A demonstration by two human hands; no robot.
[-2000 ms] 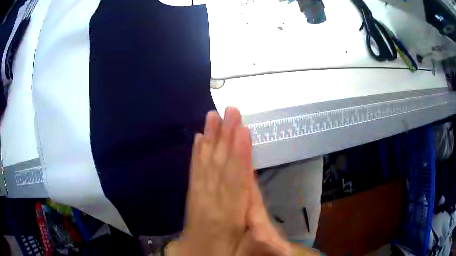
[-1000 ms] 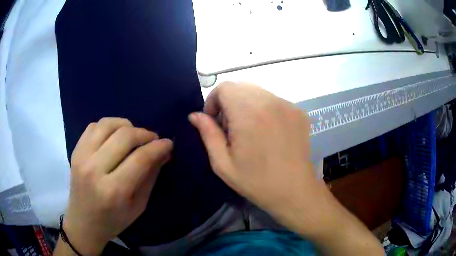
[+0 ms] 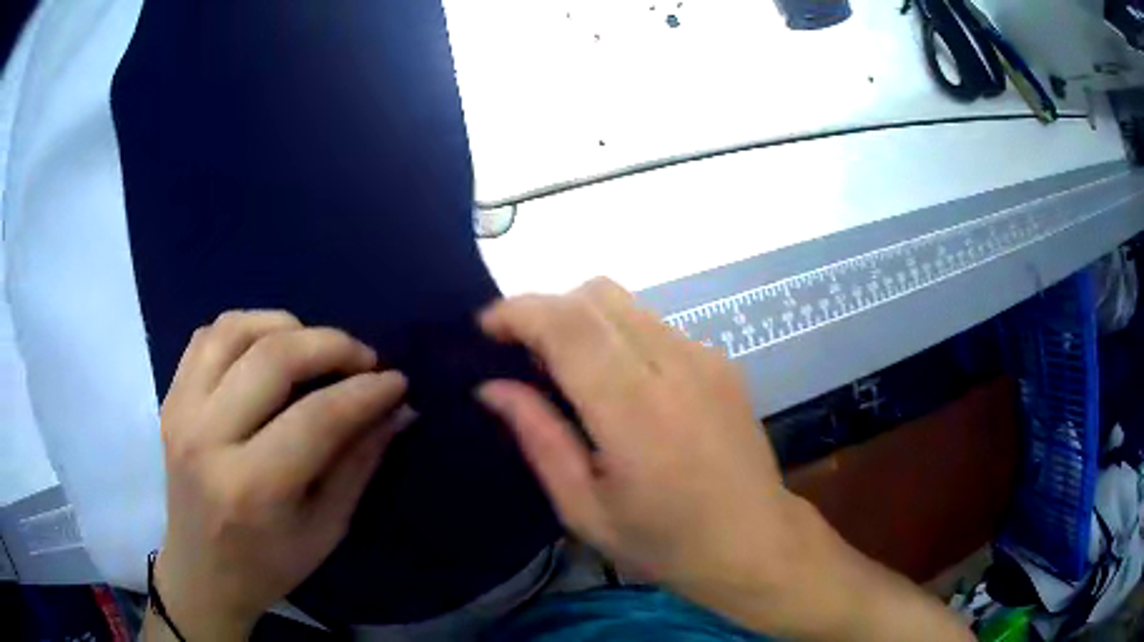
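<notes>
A navy fabric panel (image 3: pixel 301 188) runs down the left part of the white table and over its front edge towards my lap. A white fabric panel (image 3: pixel 69 301) lies along its left side. My left hand (image 3: pixel 276 439) is over the lower part of the navy panel, thumb and index fingertips together; whether cloth is pinched between them cannot be told. My right hand (image 3: pixel 627 426) is at the panel's right edge, thumb and index finger apart, the other fingers curled.
Black-handled scissors (image 3: pixel 960 57) and a thin yellow-green and blue tool (image 3: pixel 1022 82) lie at the back right. A dark cylindrical object (image 3: pixel 813 13) is at the top edge. A printed ruler (image 3: pixel 866 289) runs along the front edge. A blue plastic basket (image 3: pixel 1060 426) stands below right.
The hands, pressed together two seconds ago, are now apart over the navy panel. Over the last second my right thumb and index finger have spread, and my right hand has moved slightly down and left.
</notes>
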